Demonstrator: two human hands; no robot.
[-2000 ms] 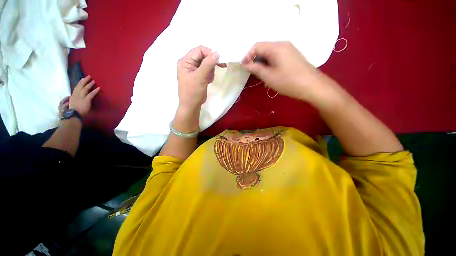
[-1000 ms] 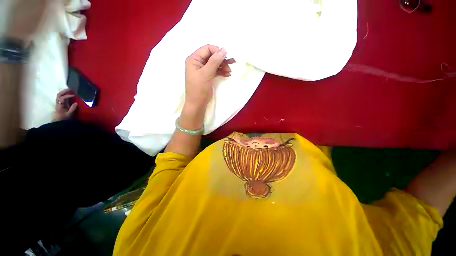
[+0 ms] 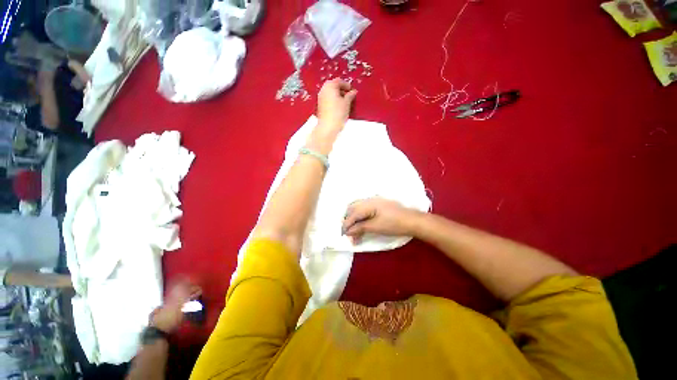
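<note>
The white garment [image 3: 367, 163] lies on the red cloth in front of me. My left hand [image 3: 335, 100] is stretched forward past its far edge, fingers curled down at the near side of the loose silver-grey fasteners [image 3: 356, 63]; whether it holds one cannot be seen. My right hand [image 3: 375, 219] is over the near part of the garment with thumb and fingertips together; a tiny dark spot shows at the fingertips, too small to name. No needle can be made out.
Black thread snips [image 3: 486, 105] lie at right among loose pale thread. Clear plastic bags [image 3: 336, 28] are at the far side. Off-white garments [image 3: 119, 237] lie at left, beside another person's hand with a phone. Yellow packets [image 3: 663, 58] are at far right.
My left hand has moved forward off the garment to the fasteners. My right hand, out of view a second ago, is back over the garment. The view has shifted to show more of the table.
</note>
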